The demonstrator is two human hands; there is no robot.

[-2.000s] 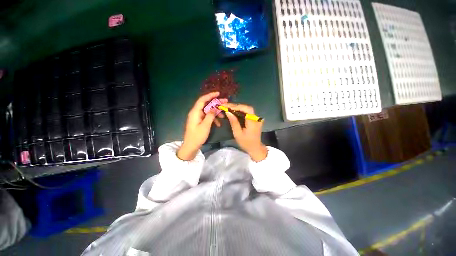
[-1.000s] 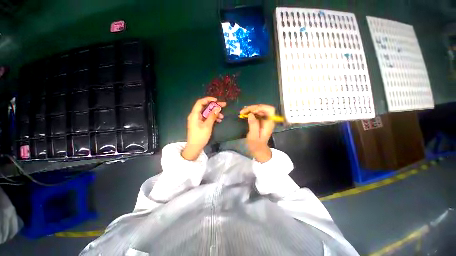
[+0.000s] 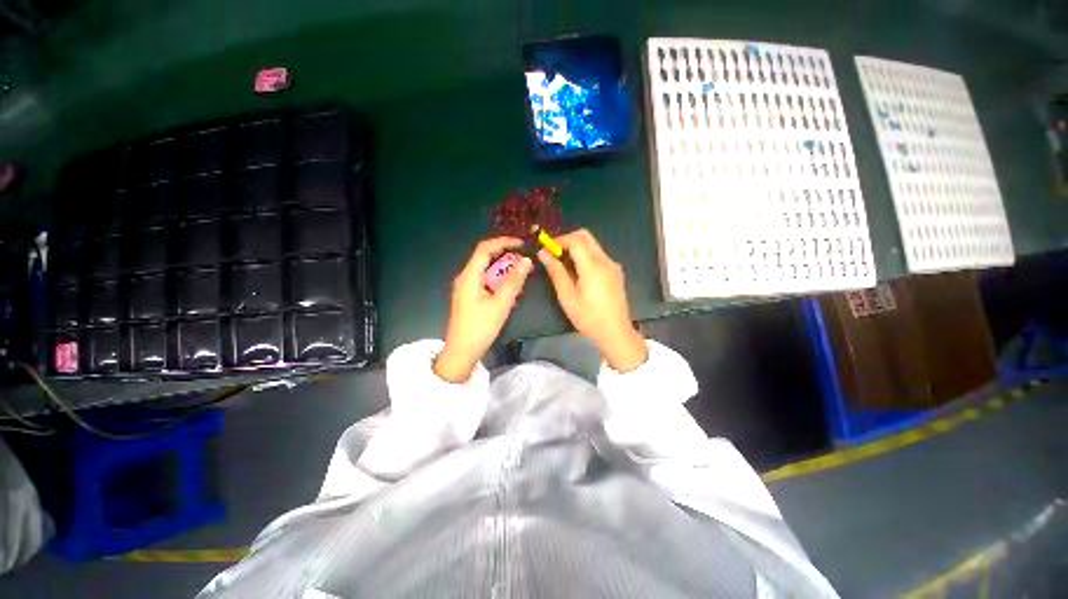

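My left hand [image 3: 478,307] holds a pink housing [image 3: 504,273] between thumb and fingers, just in front of my body. My right hand [image 3: 594,295] is shut on the yellow hand tool [image 3: 548,243], of which only a short yellow piece and a dark end show. The tool's dark end is close to the upper edge of the pink housing; whether they touch cannot be told. A loose pile of small red parts [image 3: 529,211] lies on the green mat just beyond both hands.
A black blister tray [image 3: 220,242] is at left, with a pink housing in its near left corner pocket. Another pink housing [image 3: 272,81] lies beyond it. A dark parts box [image 3: 581,100] and two white parts trays [image 3: 764,176] [image 3: 933,164] stand right. A brown carton [image 3: 916,339] is below.
My right hand has come back left to the pink housing, and the yellow tool now points differently, with less of it showing. The bench items sit slightly lower in view.
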